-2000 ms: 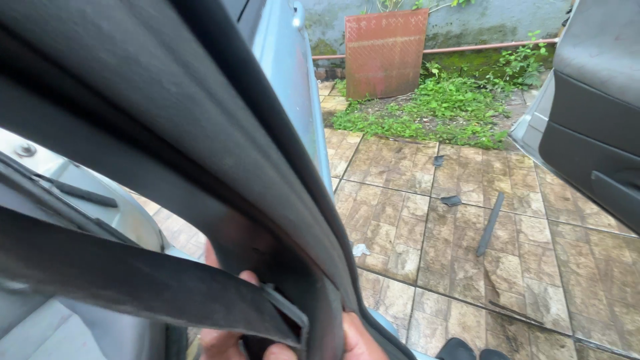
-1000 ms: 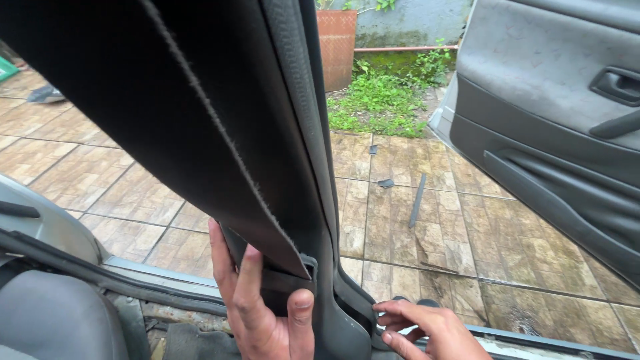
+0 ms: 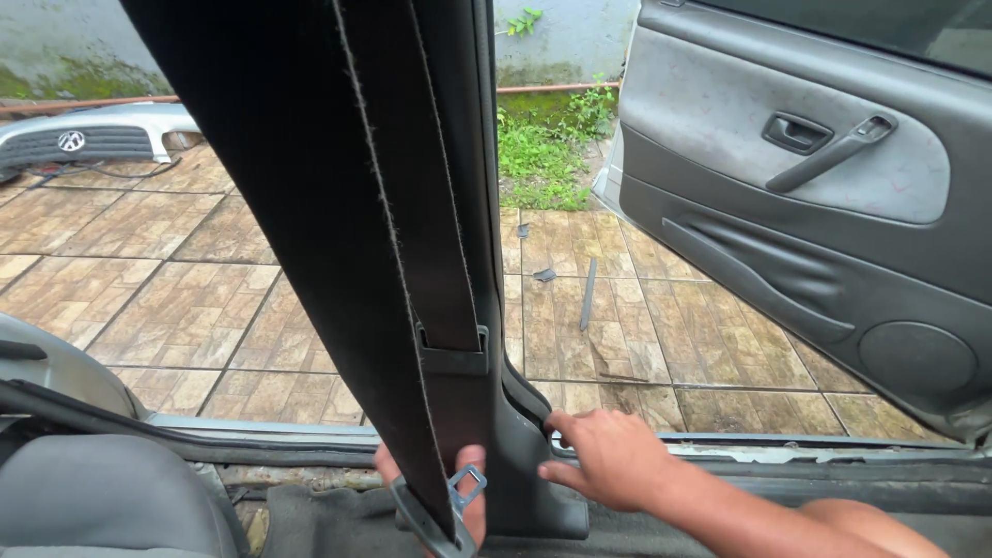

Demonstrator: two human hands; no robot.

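A black seat belt (image 3: 395,256) with frayed edges runs down in front of the dark plastic B-pillar trim (image 3: 527,473). Behind the belt's metal latch tongue (image 3: 469,487), my left hand (image 3: 474,508) holds the tongue and webbing near the bottom; the strap hides part of the palm. Higher up, the belt passes through a plastic slot guide (image 3: 453,353) in the trim. My right hand (image 3: 604,453) is at the rubber door seal (image 3: 523,391) beside the lower pillar, thumb and fingers apart, fingertips at the seal's edge.
An opened car door (image 3: 775,155) with a grey panel stands at the right. A seat (image 3: 116,488) is at lower left, and a door sill (image 3: 775,465) crosses below. Outside on the tiles lie a front grille (image 3: 77,143), a dark strip (image 3: 589,294) and small scraps (image 3: 545,274).
My left hand has left the slot guide and now holds the belt lower down, at its latch tongue. My right hand stays by the lower pillar since one second ago. The view has shifted.
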